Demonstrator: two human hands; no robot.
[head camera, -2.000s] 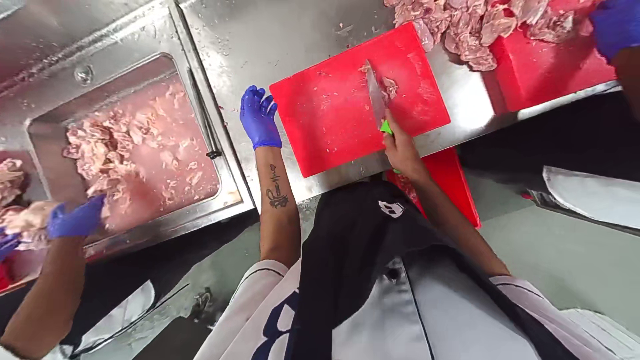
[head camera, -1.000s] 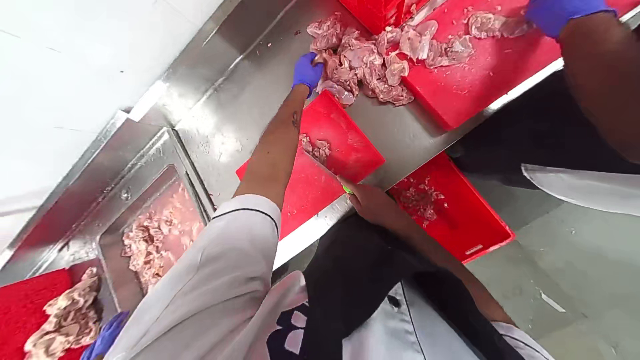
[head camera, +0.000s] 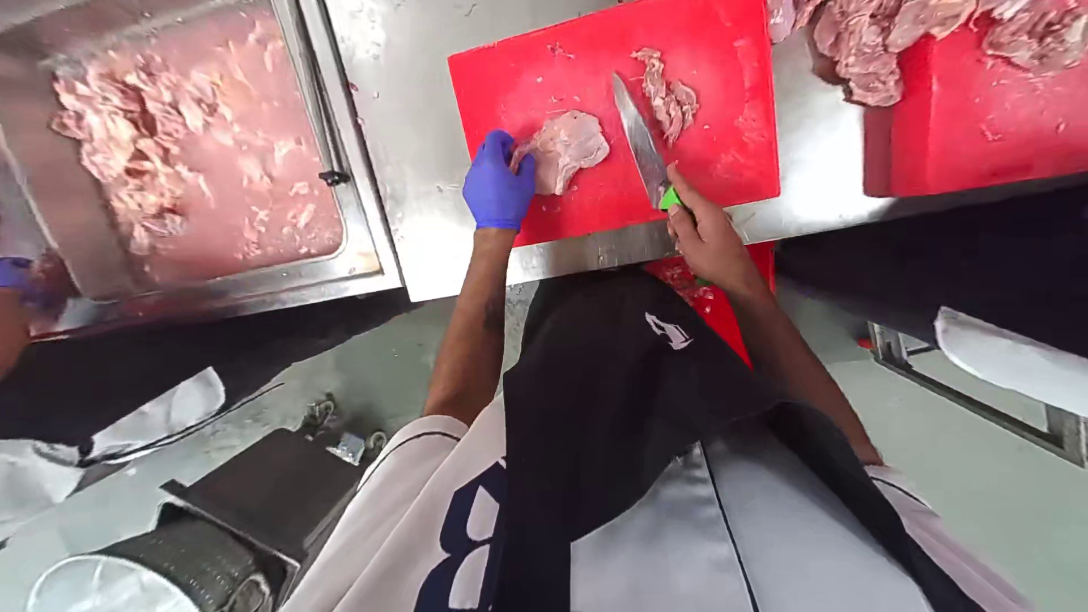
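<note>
My left hand (head camera: 500, 181), in a blue glove, has its fingers on the left edge of a piece of raw meat (head camera: 569, 146), likely poultry, on the red cutting board (head camera: 722, 76). Bare and closed around a knife's green handle, my right hand (head camera: 710, 234) is at the board's near edge. The knife's blade (head camera: 639, 140) points away from me and lies over the board between the meat piece and a strip of trimmings (head camera: 667, 95).
A steel sink (head camera: 361, 255) at left holds pinkish liquid and many meat pieces. Beyond my board at right, a meat pile (head camera: 858, 51) borders another red board (head camera: 977, 127). A red container (head camera: 731, 327) sits below the counter edge. A co-worker's gloved hand (head camera: 19, 276) shows far left.
My left hand has come back from the meat pile to my board, where a meat piece now lies under its fingers. The knife stays in my right hand. The view has swung left.
</note>
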